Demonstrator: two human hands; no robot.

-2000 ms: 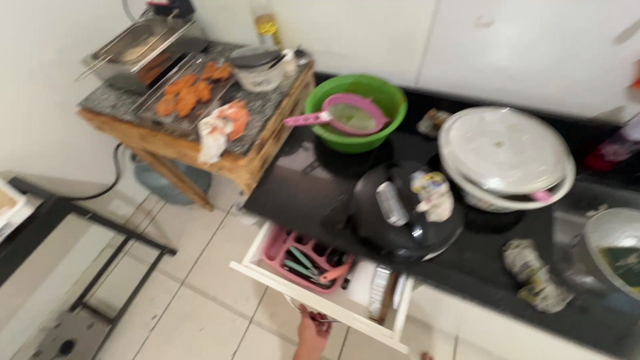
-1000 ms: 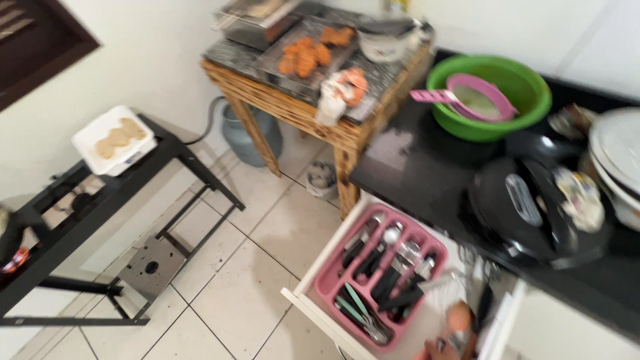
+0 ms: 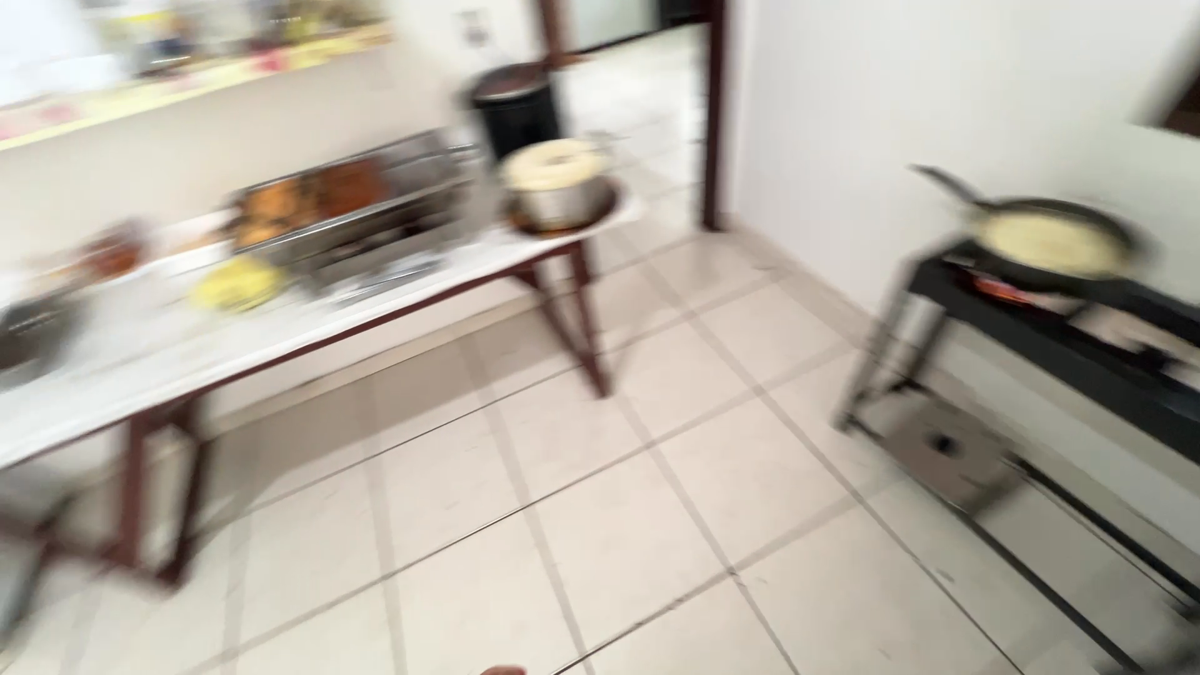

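Note:
Only a fingertip point(image 3: 504, 670) of one of my hands shows, at the bottom edge; whether it is the left or the right I cannot tell, and anything held is out of sight. The floor lies around it. At the right, a dark frying pan point(image 3: 1052, 242) with pale contents sits over an orange-red glow on a black metal stove stand point(image 3: 1069, 349). Across the room, a long white-topped table point(image 3: 187, 356) carries a metal food warmer point(image 3: 366, 220) with orange-brown food, a silvery pot with a pale top point(image 3: 555, 183) and a blurred yellow item point(image 3: 237, 284).
Tiled floor point(image 3: 647, 534) runs between the table and the stove stand. The table's dark red legs point(image 3: 586, 328) and the stand's lower shelf point(image 3: 937, 445) reach low. A black bin-like container point(image 3: 514, 108) stands behind the table, near a doorway with a dark frame point(image 3: 714, 112).
The view has swung far away from the counter and the drawer of cutlery. The hand seen at the drawer one second ago no longer shows there; only a fingertip is visible now.

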